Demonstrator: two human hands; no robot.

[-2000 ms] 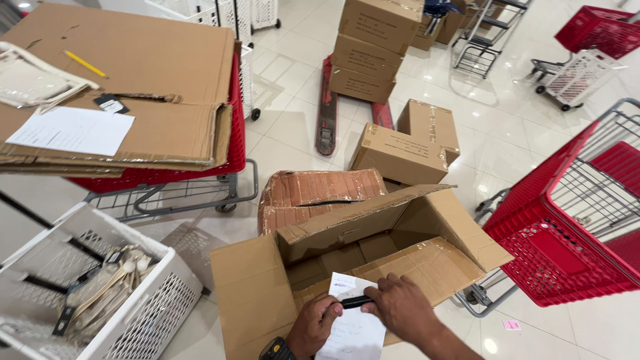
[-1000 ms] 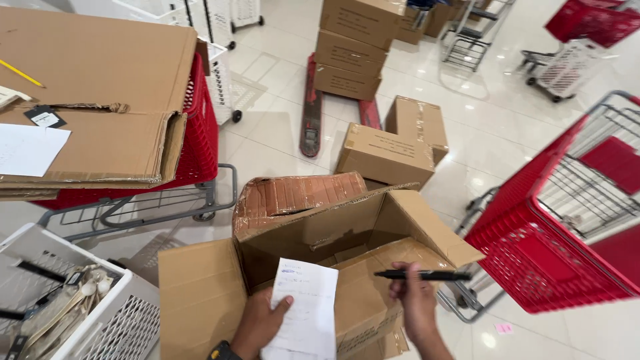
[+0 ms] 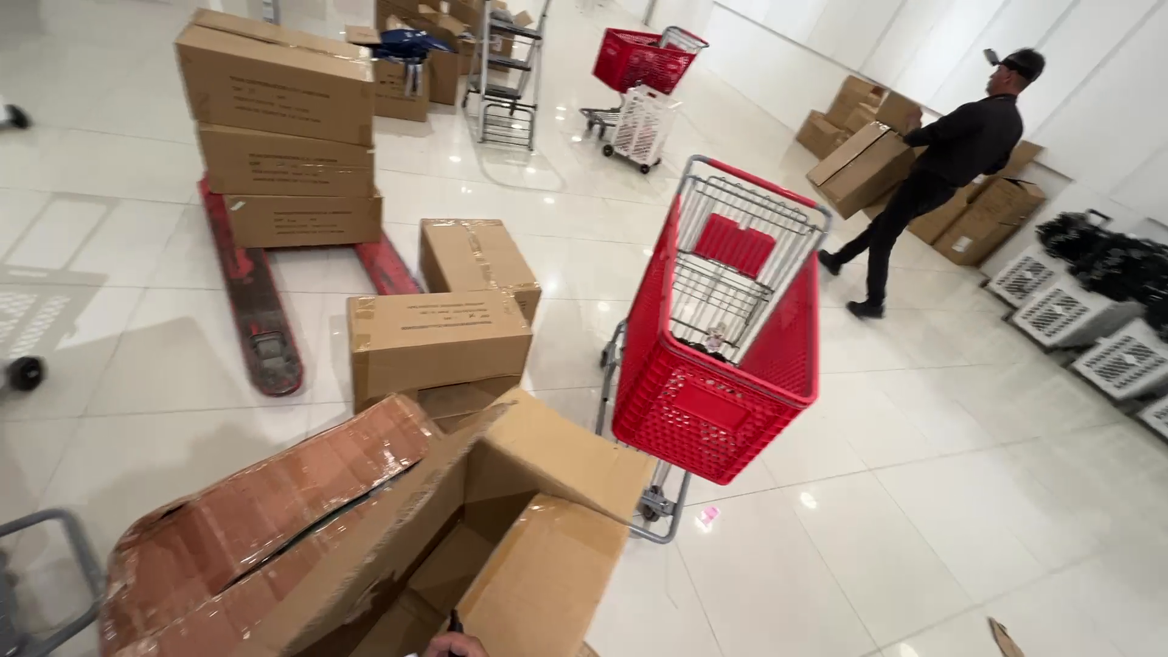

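Note:
At the bottom edge of the head view only the fingers of a hand (image 3: 456, 646) show, around the end of a black marker pen (image 3: 454, 622). Going by the earlier frames this is my right hand. My left hand and the paper sheet are out of view. Just above the hand stands an open cardboard box (image 3: 557, 557), its flaps spread. To its left lies a brownish-red carton wrapped in clear tape (image 3: 274, 484).
Closed cartons (image 3: 438, 333) lie beyond the open box. A red pallet jack (image 3: 265, 338) bears stacked cartons (image 3: 274, 91). A red shopping cart (image 3: 712, 415) stands to the right. Farther off, a person (image 3: 958, 146) handles a carton (image 3: 862, 169) near white baskets (image 3: 1063, 315).
The view has swung far to the right, showing another person. My left hand and the paper have left the view, and my right hand now shows only at the bottom edge.

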